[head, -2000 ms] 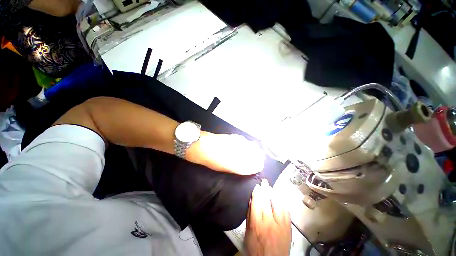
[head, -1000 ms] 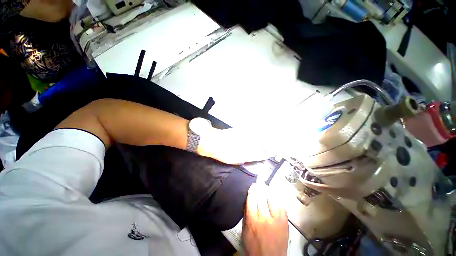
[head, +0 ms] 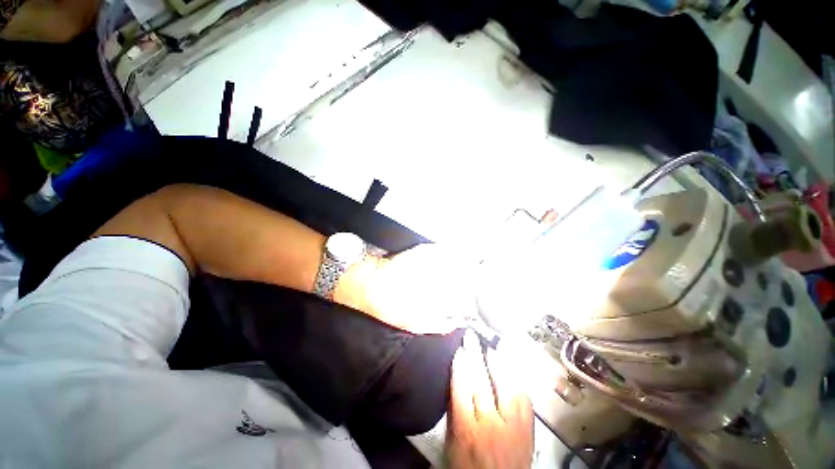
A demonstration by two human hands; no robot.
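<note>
A large black garment lies over my lap and the table edge. Its long edge carries short narrow black belt loops sticking out over the white table. My left hand, with a wristwatch, lies on the garment beside the needle area; glare washes out its fingers. My right hand lies with its fingertips at the garment's edge, close to my left hand. The sewing machine head stands to the right of both hands. The presser foot and needle are lost in glare.
A separate black cloth heap lies on the far side. The bent metal lamp arm rises behind the machine, by a brass-coloured knob and a pink-red thread cone. Blue cloth or bin and part of a person are at the left.
The camera view has shifted slightly. A dark strip seen at my right fingertips one second ago now shows only as a small dark piece. Both hands stay close together at the needle area.
</note>
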